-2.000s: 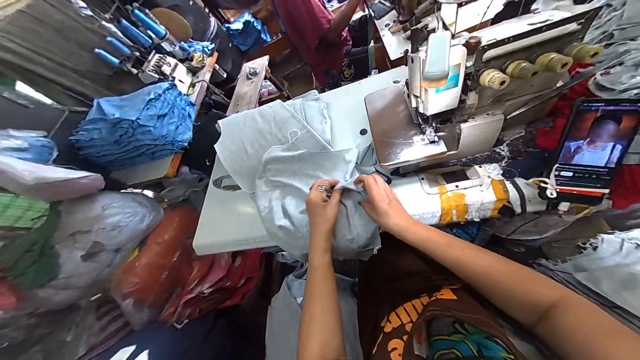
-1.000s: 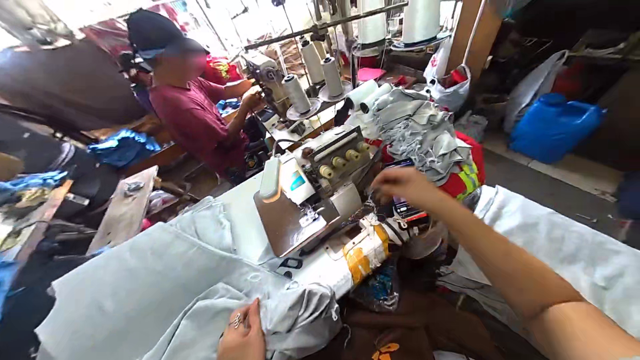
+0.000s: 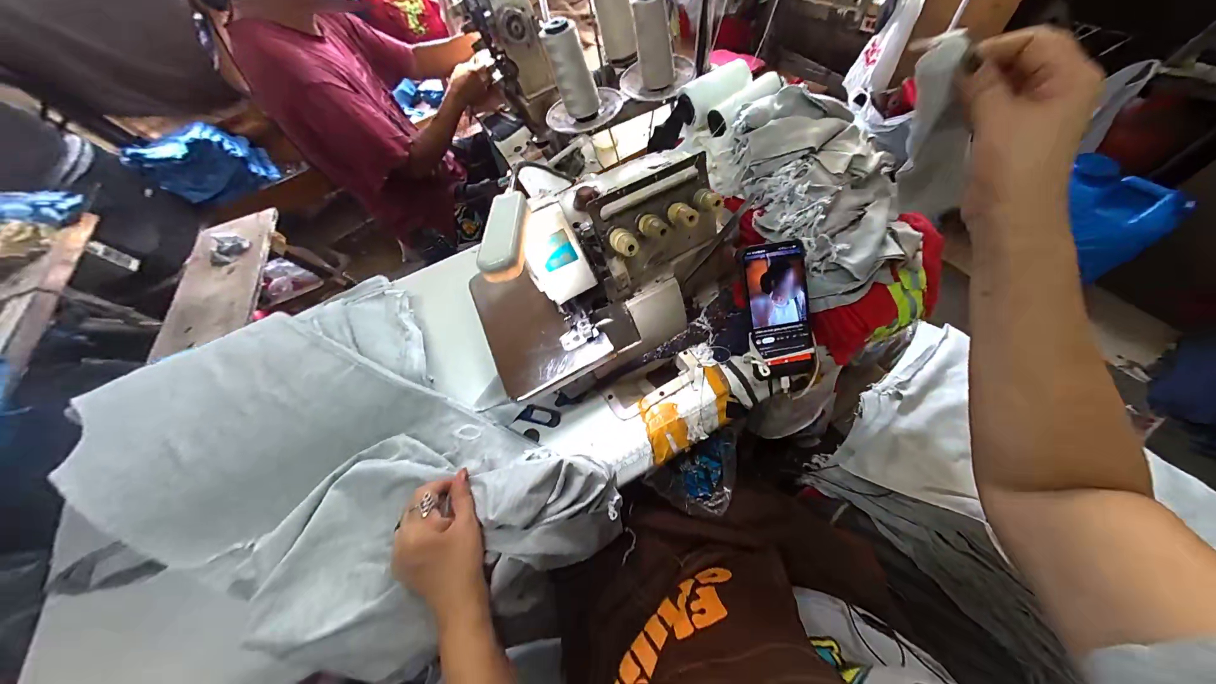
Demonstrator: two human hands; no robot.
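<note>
My left hand (image 3: 442,541) pinches the near part of a large light grey fabric piece (image 3: 256,427), which lies creased over the left side of the sewing table. Raised at the upper right, my right hand (image 3: 1031,95) grips a small grey fabric piece (image 3: 936,133) that hangs from the fingers. Between the hands stands an overlock sewing machine (image 3: 655,218) with its lamp lit; no fabric shows under its presser foot (image 3: 581,331). Black-handled scissors (image 3: 540,416) lie by the machine's front edge, their blades hidden.
Behind the machine are thread cones (image 3: 570,71) and a pile of grey fabric pieces (image 3: 807,171). A phone (image 3: 779,304) leans at the machine's right. Another person (image 3: 332,104) works at the upper left. A blue plastic container (image 3: 1126,214) and white fabric (image 3: 921,418) are at the right.
My right hand has risen from beside the machine to the upper right, where it now shows a grey piece. Two seconds ago both hands were together on the fabric. The view has swung right.
</note>
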